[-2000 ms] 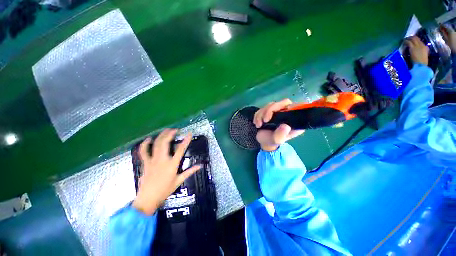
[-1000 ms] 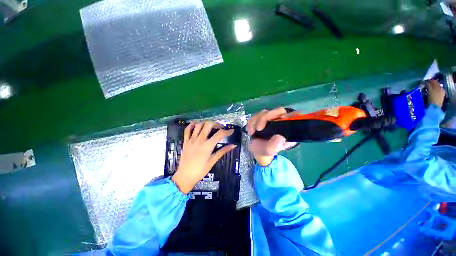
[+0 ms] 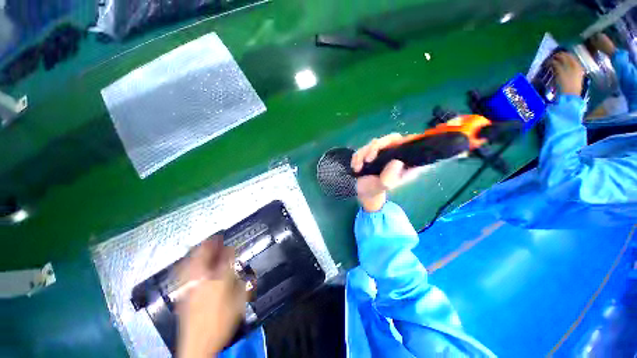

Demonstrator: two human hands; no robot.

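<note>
The black plastic housing (image 3: pixel 283 269) lies turned at a slant on the silvery bubble-wrap mat (image 3: pixel 209 220). My left hand (image 3: pixel 209 297) is blurred over the housing's left part; its fingers and whether they grip the housing cannot be made out. My right hand (image 3: pixel 379 170) holds the electric screwdriver (image 3: pixel 426 147) by its black front part, its orange end pointing right. The hand is over the right edge of the round dark screw dish (image 3: pixel 336 173), right of the mat. The screwdriver's bit is hidden.
A loose bubble-wrap sheet (image 3: pixel 183 105) lies farther back on the green bench. Dark strips (image 3: pixel 339 43) lie at the back. A blue bin (image 3: pixel 516 102) stands right, beside a neighbouring worker's hand (image 3: pixel 569 73). The cable (image 3: pixel 457 192) hangs from the screwdriver. Bagged dark parts (image 3: pixel 143 15) lie far left.
The housing has turned from upright in view to a slant across the mat. My left hand has moved from its far end to its left part. My right hand with the screwdriver is over the dish.
</note>
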